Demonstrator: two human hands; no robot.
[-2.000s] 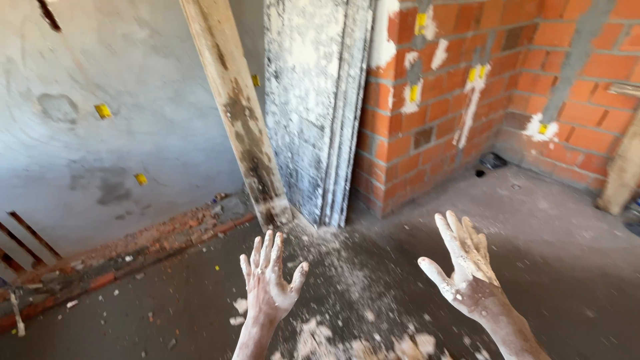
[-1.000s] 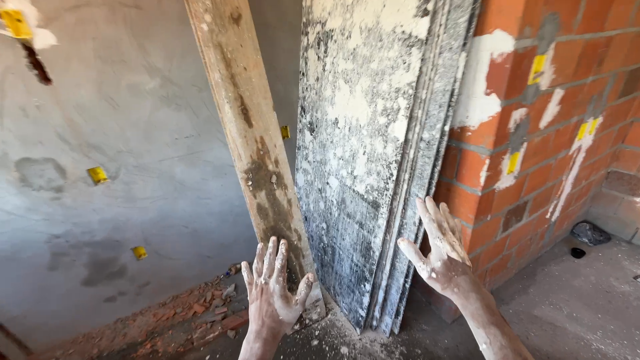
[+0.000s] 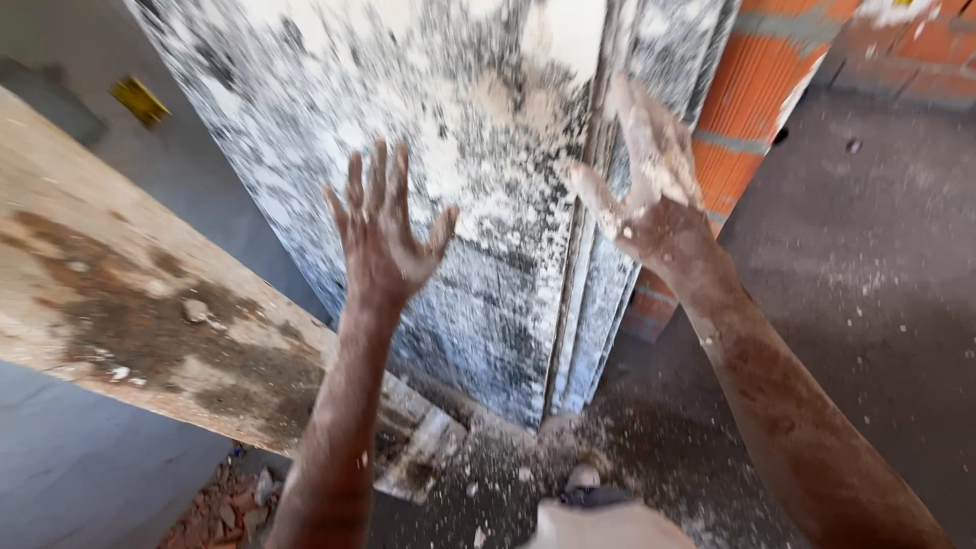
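Note:
Both of my hands are coated in pale dust or plaster. My left hand (image 3: 389, 229), fingers spread and holding nothing, is in front of a tall, plaster-spattered panel (image 3: 473, 282) that stands on its end. Over the panel's right edge, where several thin layers show, is my right hand (image 3: 648, 168), its thumb apart from its fingers. Whether either hand touches the panel cannot be told. A stained wooden plank (image 3: 152, 305) leans at a slant on the left, partly behind my left forearm.
Behind the panel's right side stands a hollow-brick wall (image 3: 732, 122). Broken brick rubble (image 3: 229, 503) lies at lower left. Crumbs of plaster dot the concrete floor (image 3: 862, 328). A yellow electrical box (image 3: 140, 102) is set in the grey wall. A foot shows at the bottom.
The view has moved much nearer the panel and tilted down. My hands, earlier low in front of the plank and panel, are now raised before the panel's face and right edge.

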